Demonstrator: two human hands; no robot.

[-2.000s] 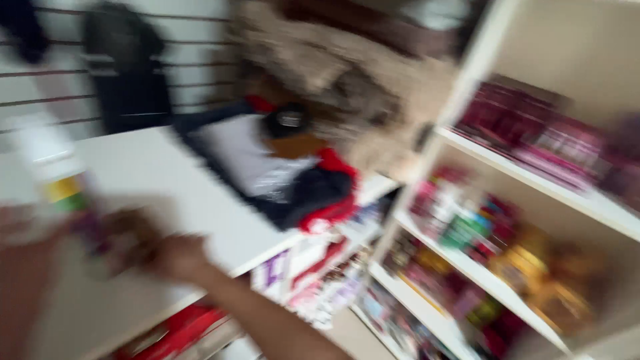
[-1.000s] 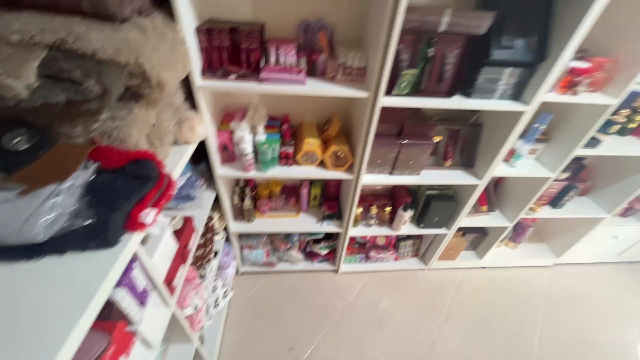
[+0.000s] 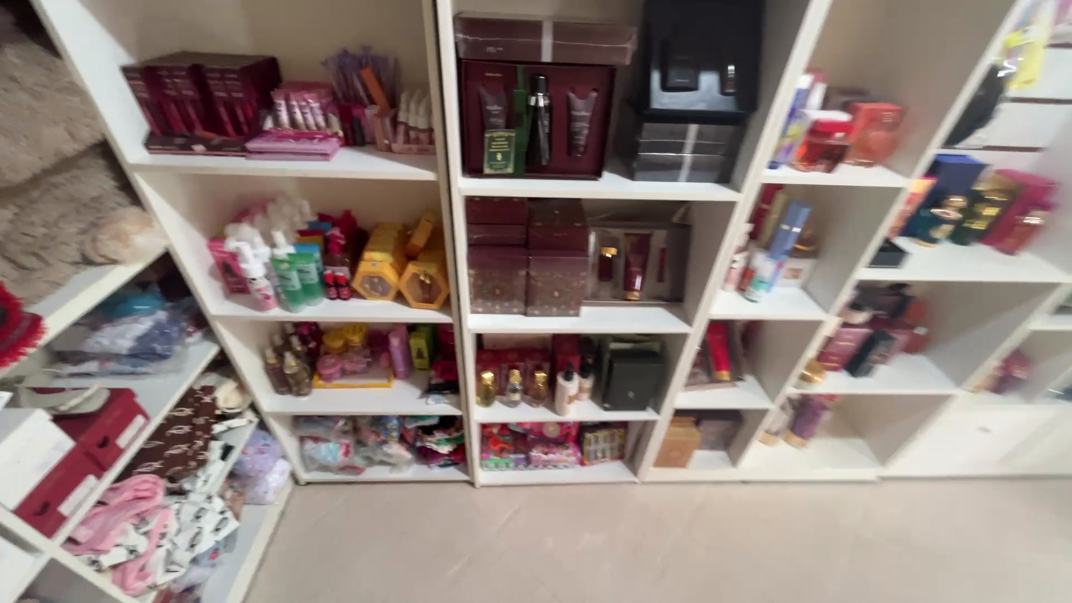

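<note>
Neither my left hand nor my right hand shows in the head view now, so what they hold is hidden. White shelving fills the view. Maroon boxes (image 3: 205,96) stand on the upper left shelf beside pink packs (image 3: 297,142). Below them are green bottles (image 3: 293,279) and yellow hexagonal boxes (image 3: 381,270). An open maroon gift set (image 3: 538,121) with a dark bottle stands in the middle column, next to a black box (image 3: 699,67). Small perfume bottles (image 3: 513,387) and a white pump bottle (image 3: 567,390) are lower down.
At the left, a shelf unit holds red boxes (image 3: 92,427), a pink cloth item (image 3: 134,528) and plastic-wrapped goods (image 3: 138,331). Beige furry fabric (image 3: 50,176) lies above it. A tiled floor (image 3: 586,544) runs along the foot of the shelves. Perfumes and boxes (image 3: 992,209) stand farther right.
The view has swung far to the right, away from the white counter. Two seconds ago both hands were seen over that counter, near a bottle and a brown item; now they are out of view.
</note>
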